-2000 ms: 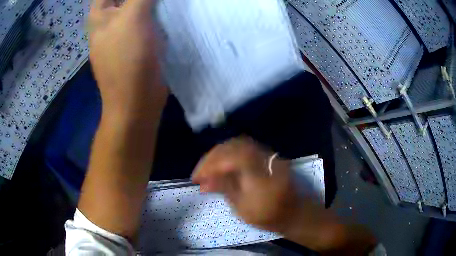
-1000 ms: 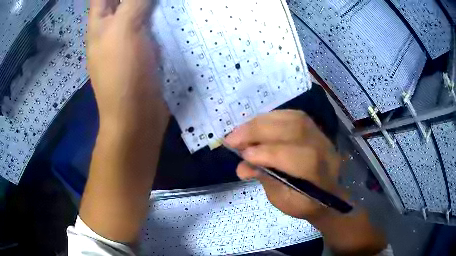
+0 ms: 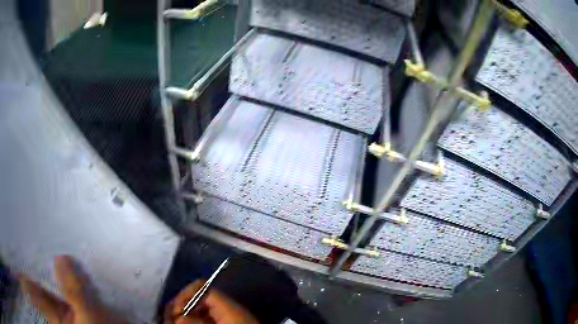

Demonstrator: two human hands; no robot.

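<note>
A large white circuit board [image 3: 82,190], its visible face nearly plain, fills the left side of the view and is cut off by the frame's edge. My left hand [image 3: 60,297] is at the lower left, partly out of the picture, with spread fingers over the board's face. Whether it grips the board cannot be told. My right hand [image 3: 206,309] is low in the picture, right of the board's lower corner, and cut off by the bottom edge. It holds slim silvery tweezers [image 3: 206,286] that point up and to the right.
A grey metal rack [image 3: 250,248] holds white boards [image 3: 285,152] in tiers across the centre and right. Its thin rods have yellowish end caps [image 3: 383,152]. A green surface [image 3: 133,54] lies behind it at upper left. Pale specks lie on the grey floor [image 3: 374,310].
The view has swung right towards the rack. The board and both hands now appear lower and further left; the lap stack is out of view. The tweezers remain in my right hand.
</note>
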